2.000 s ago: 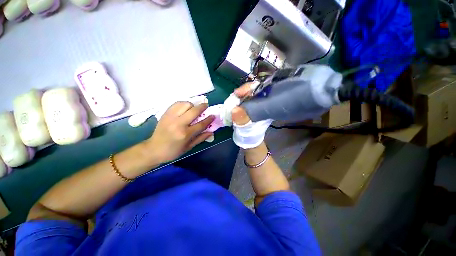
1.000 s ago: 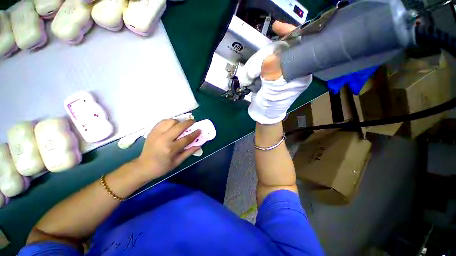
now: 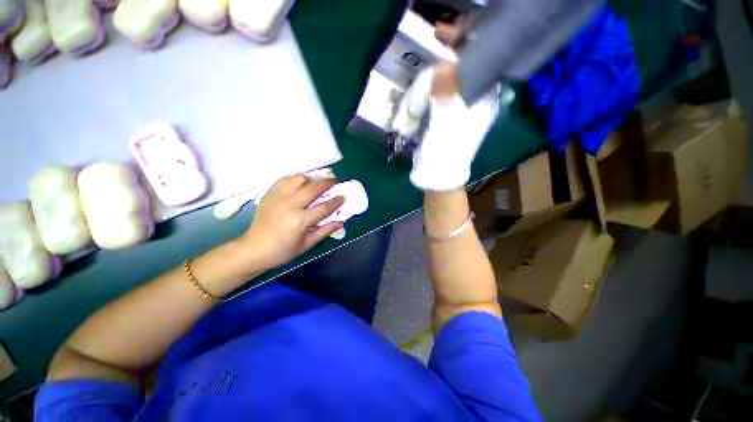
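Observation:
My left hand (image 3: 291,216), bare, holds a small white-pink plastic housing (image 3: 350,200) down on a white cloth (image 3: 239,203) at the bench edge. Its fingers cover the housing's left part. My right hand (image 3: 454,124), in a white glove with bare fingertips, grips a thick grey electric screwdriver (image 3: 524,41), blurred and cut off by the top edge. The right hand is in front of the silver screw feeder (image 3: 410,56). The bit tip is hidden or too blurred to see.
Another white-pink housing (image 3: 170,164) lies on the white mat (image 3: 248,107). Cream housing units (image 3: 114,205) stand in rows at left and top left. A blue cloth (image 3: 588,82) lies right of the feeder. Cardboard cartons (image 3: 553,276) are on the floor at right.
From two seconds ago, my right hand has moved the screwdriver off the housing, up to the feeder. It is still there, now more blurred. My left hand stays on the housing.

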